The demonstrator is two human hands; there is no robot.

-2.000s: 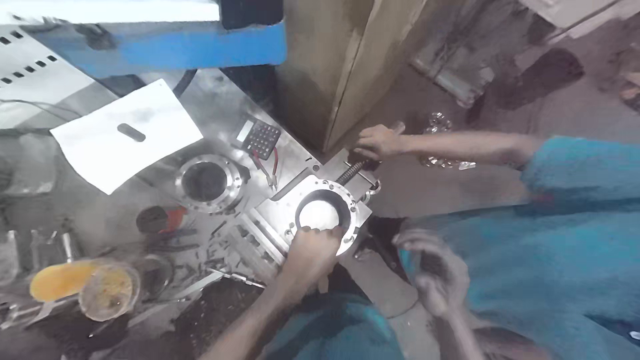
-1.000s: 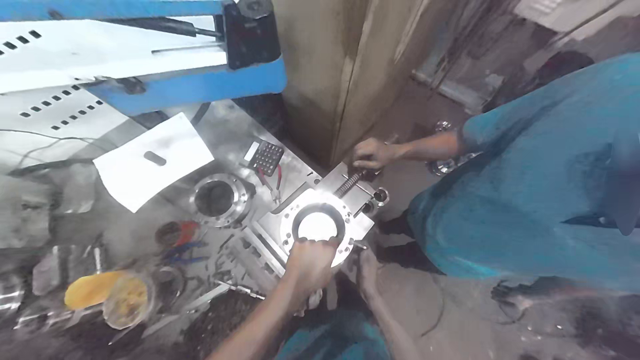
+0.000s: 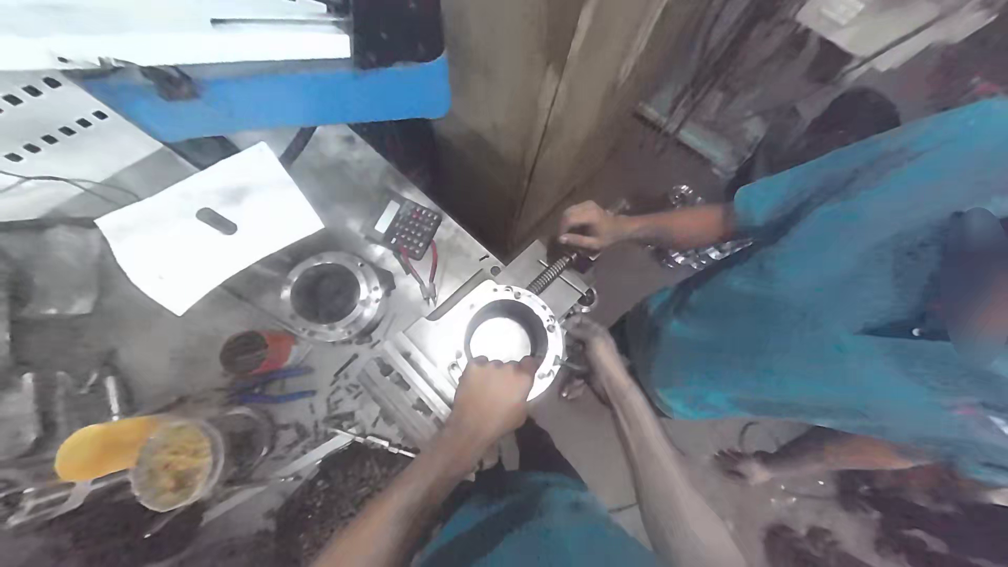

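Note:
A round flanged metal housing [image 3: 554, 346] with bolt holes sits in a bench vise [image 3: 425, 370], whose threaded screw [image 3: 550, 274] shows behind it. My left hand [image 3: 494, 398] is curled over the housing's near rim, fingertips hidden inside the bore. At the housing's right side is my right hand [image 3: 592, 350], its fingers partly hidden and blurred; whether it grips anything cannot be told. A second flanged metal ring [image 3: 368, 295] lies on the metal bench to the left. Red-handled pliers [image 3: 421, 272] lie beside a calculator [image 3: 413, 228].
A co-worker in a blue-green shirt [image 3: 756, 307] stands at the right, one hand [image 3: 589, 227] near the vise screw's end. White paper [image 3: 213, 228], blue-handled pliers [image 3: 276, 386], a red cup-like container [image 3: 268, 352] and a clear tub [image 3: 176, 465] are at left. A tall brown cabinet-like object [image 3: 535, 94] stands behind.
My right hand was raised and spread right of the vise two seconds ago; it has come in to the housing's right side. My left hand stays at the near rim. The co-worker's body has shifted.

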